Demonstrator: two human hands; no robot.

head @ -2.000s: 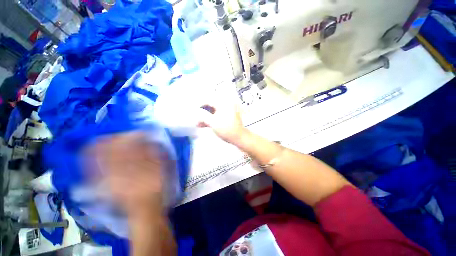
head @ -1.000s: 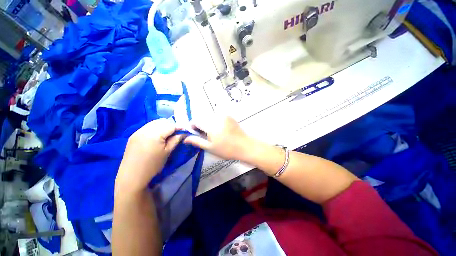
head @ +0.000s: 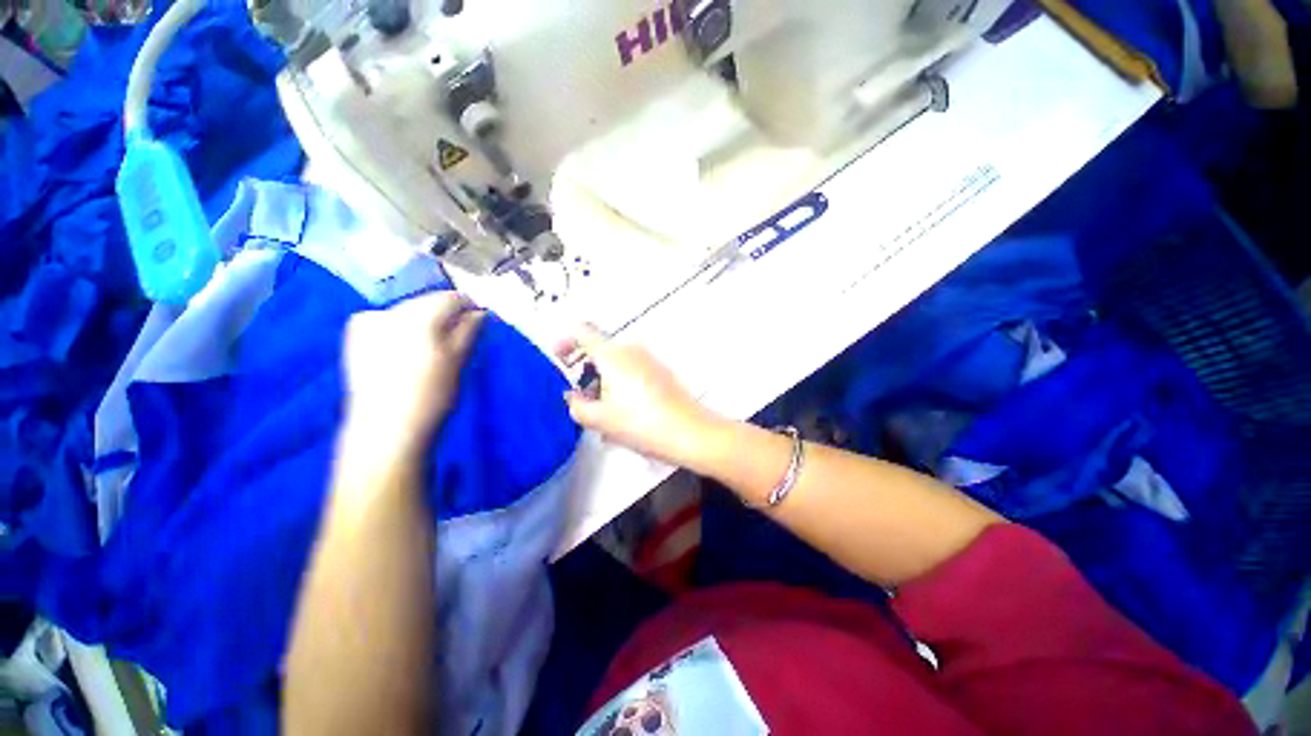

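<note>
A royal-blue garment piece (head: 295, 417) with pale light-blue panels (head: 492, 582) spreads over the left of the table, its upper edge near the presser foot (head: 521, 263). My left hand (head: 396, 360) pinches that edge, just left of and below the foot. My right hand (head: 633, 400) is by the cloth's right edge, fingers curled around a small dark spot, thing or gap, unclear. Whether it grips cloth cannot be told. The cream sewing machine head (head: 575, 101) stands above both hands.
Dark-blue thread snips (head: 788, 226) lie on the white table (head: 863, 309) beside the machine bed. A light-blue lamp (head: 166, 219) hangs at left over heaped blue cloth (head: 58, 273). More blue pieces (head: 1057, 417) and a lattice crate (head: 1222, 309) are at right.
The view has shifted, with the machine now further left. The blue piece is spread flatter and closer to the presser foot. My hands, together one second ago, are now apart.
</note>
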